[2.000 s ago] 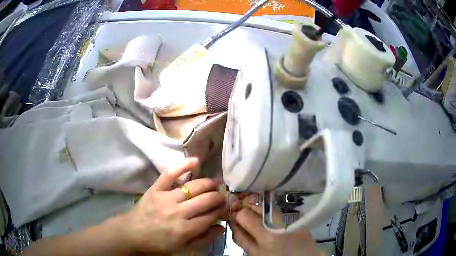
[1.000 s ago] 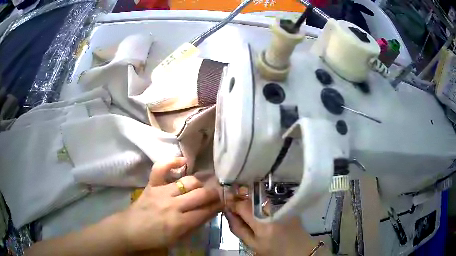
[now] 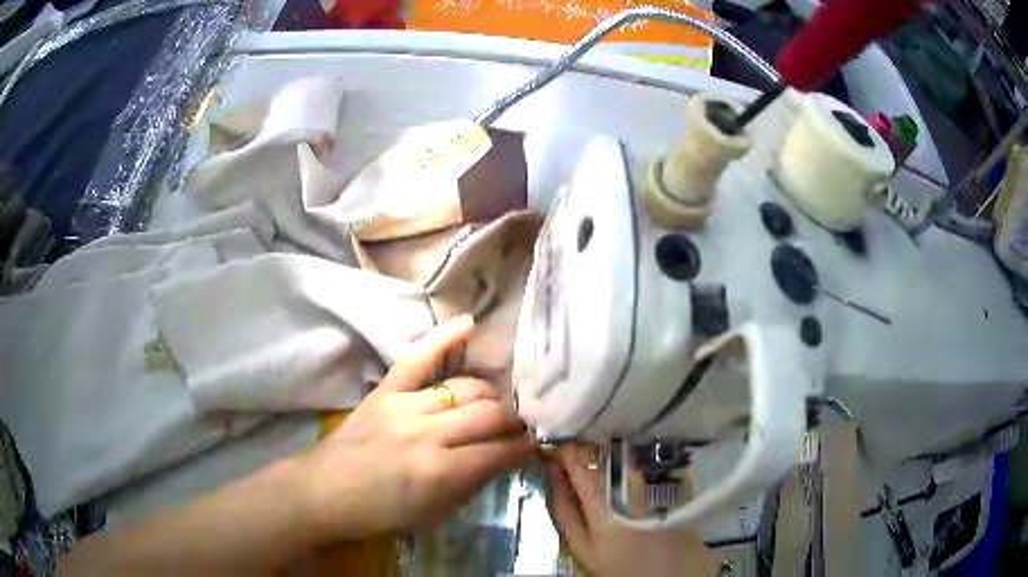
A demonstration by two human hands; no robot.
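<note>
The beige garment cloth [image 3: 271, 327] lies bunched on the machine table left of the needle area. A brown band [image 3: 493, 178] shows behind it. My left hand [image 3: 423, 445], with a ring, rests on the cloth edge beside the machine head, a fold of cloth between its thumb and fingers. My right hand [image 3: 597, 513] is partly hidden under the white sewing machine head [image 3: 586, 327]. Its fingertips are close to the left ones, and what they touch is hidden. The needle cannot be made out.
A metal lamp neck [image 3: 564, 59] arches behind the head, its pale lamp [image 3: 445, 152] over the cloth. A red-handled tool [image 3: 840, 45] stands at the top. Tan strips [image 3: 829, 496] lie at right. Plastic-covered dark cloth [image 3: 85, 124] is at left.
My left hand's thumb and fingers have shifted slightly along the cloth edge. More of the red-handled tool shows. The whole view has shifted a little; the cloth lies much as before.
</note>
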